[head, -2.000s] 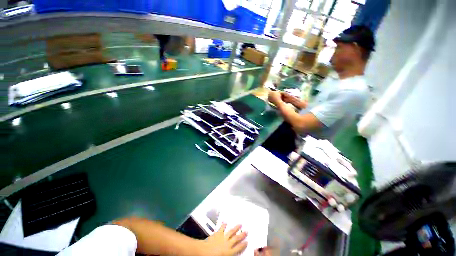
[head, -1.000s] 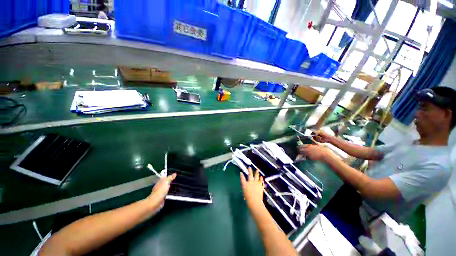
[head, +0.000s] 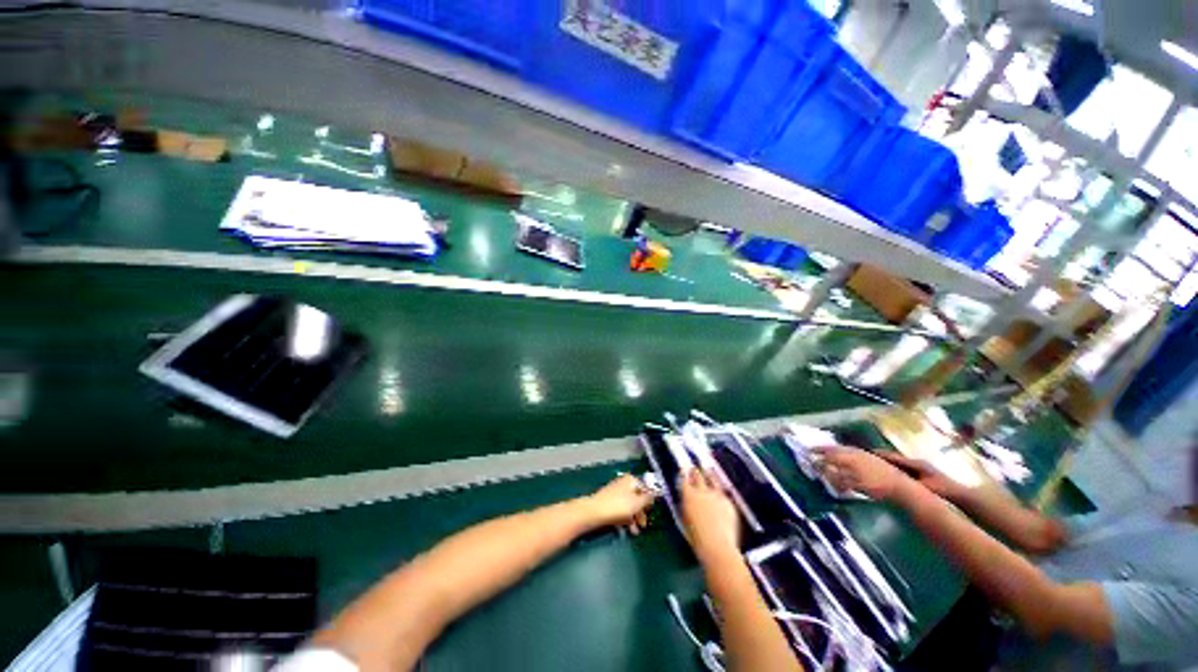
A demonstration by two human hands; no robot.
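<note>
A pile of overlapping dark solar panels (head: 778,578) with white edges and loose white cords lies on the green bench. My left hand (head: 623,504) is at the pile's left edge, fingers curled beside a small white end; whether it grips it is unclear. My right hand (head: 708,509) is on the upper left part of the pile, over a white-edged panel; its grip is hidden. Another dark panel (head: 197,610) lies at the lower left beside a white-backed one.
A coworker's hand (head: 861,473) reaches to the pile's far right side. Behind the pale rail (head: 526,463), a framed panel (head: 256,361) lies on the green belt. A white stack (head: 329,217) lies beyond. Blue bins (head: 788,85) stand on the shelf above.
The panel my left hand held by its edge no longer shows apart from the pile. My left hand has moved right to the pile, near my right hand. The view has turned and tilted.
</note>
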